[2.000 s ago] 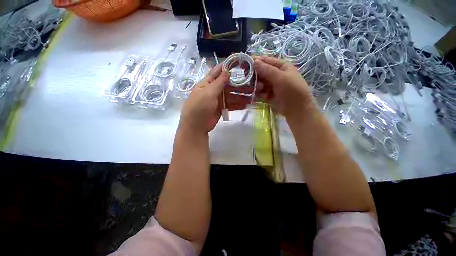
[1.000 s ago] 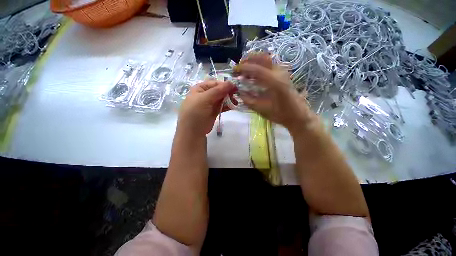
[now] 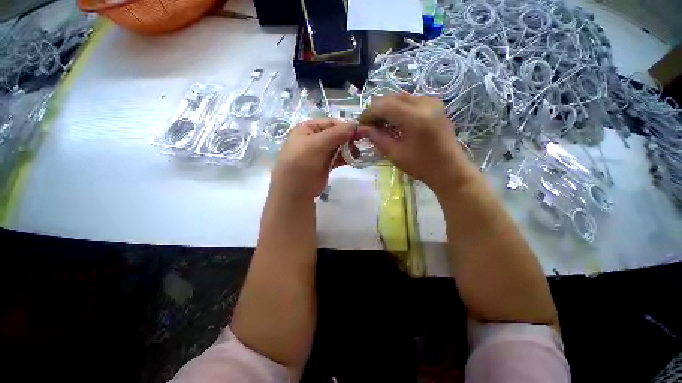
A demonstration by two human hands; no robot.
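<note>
A coiled white USB cable [image 3: 360,152] is held above the table at the centre. My left hand [image 3: 305,155] pinches its left side between thumb and fingers. My right hand [image 3: 416,138] pinches the top of the coil, its fingertips close to those of my left hand. A plug end [image 3: 324,194] hangs below my left hand. My fingers hide part of the coil. What exactly my right fingertips hold is too small to tell.
Filled clear trays [image 3: 224,135] lie left of the hands. A large cable pile [image 3: 516,67] lies right. Packaged cables [image 3: 568,187] lie front right. Behind are a black box [image 3: 329,72], smartphone [image 3: 329,30], white paper [image 3: 385,15] and orange basket [image 3: 153,13]. A yellow strip [image 3: 392,213] lies between the forearms.
The coil was held upright and open between both hands, then my right hand moved in a blur over it. Now the coil hangs lower and both hands' fingertips are close together at its top.
</note>
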